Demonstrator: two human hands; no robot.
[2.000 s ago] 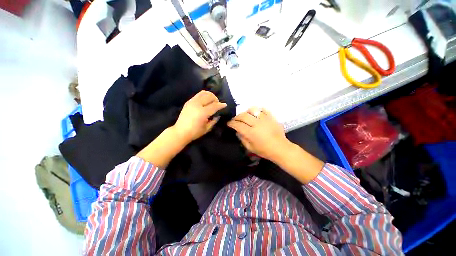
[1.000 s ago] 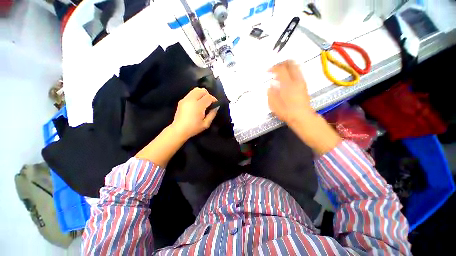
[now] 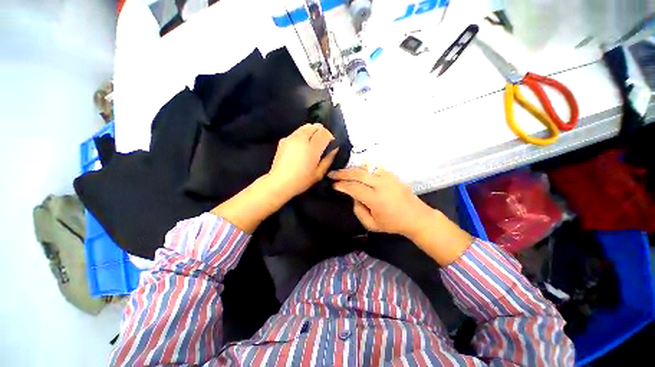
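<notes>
The black garment piece spreads over the left of the white table and down onto the lap. Its upper right part lies at the presser foot of the sewing machine. My left hand pinches the cloth just below the foot. My right hand is beside it, fingertips on the cloth's right edge, almost touching the left fingers. The pinched fabric edge is mostly hidden by the fingers.
Scissors with red and yellow handles lie right of the machine, beside dark thread snips and a small dark squarish part. A blue crate holds red and dark items at lower right. Another blue crate stands at left.
My right hand has come back from over the table on the right to the cloth beside my left hand. My left hand still holds the cloth. The view has shifted.
</notes>
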